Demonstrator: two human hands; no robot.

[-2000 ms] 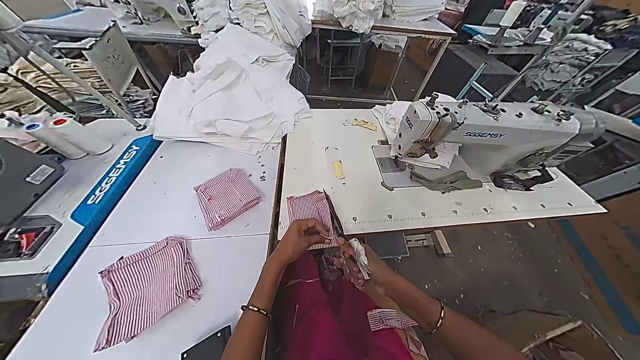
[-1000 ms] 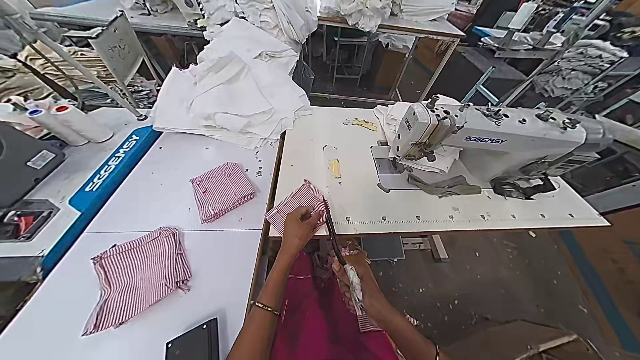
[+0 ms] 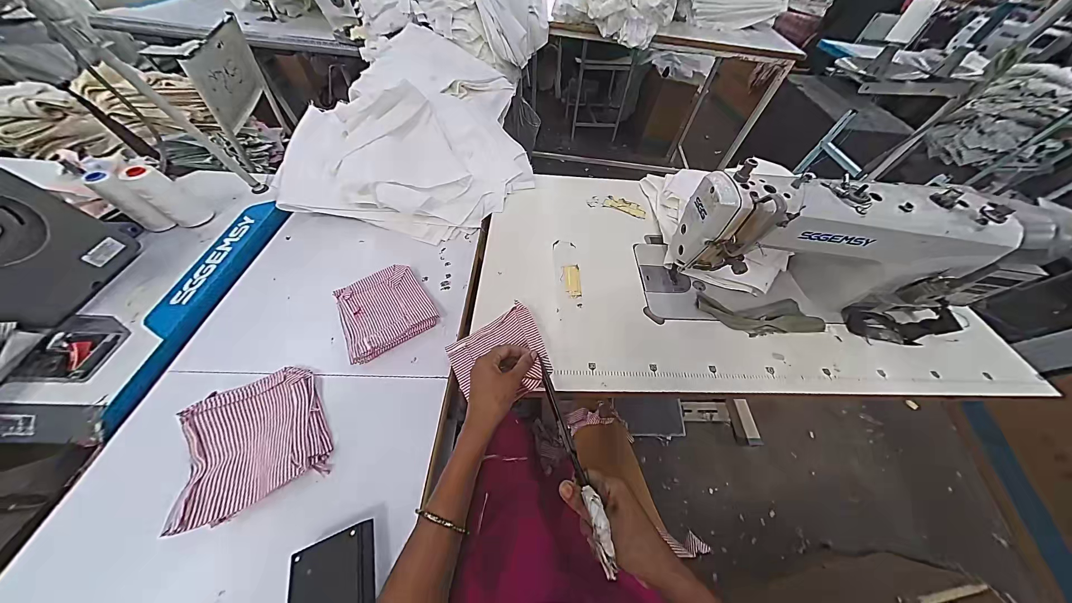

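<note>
My left hand (image 3: 496,381) pinches a red-and-white striped fabric piece (image 3: 512,328) at the table's front edge. In my right hand (image 3: 615,511) is a pair of scissors (image 3: 559,419) with white wrapping on the handles; the dark blades point up and reach the right edge of the striped piece. Two stacks of the same striped fabric lie to the left: a small folded stack (image 3: 387,314) and a larger, looser stack (image 3: 255,444) nearer to me. Narrow striped scraps (image 3: 687,544) hang near my right forearm.
An industrial sewing machine (image 3: 837,243) stands on the right table, with white cloth and a dark cloth strip (image 3: 758,316) at its base. A heap of white fabric (image 3: 410,151) lies behind the left table. Thread cones (image 3: 167,194) stand at left; a black flat object (image 3: 333,561) lies in front.
My left hand has moved the striped piece from the table edge near my lap up onto the table's corner. The scissor blades, earlier not clearly seen, now lie along its right edge.
</note>
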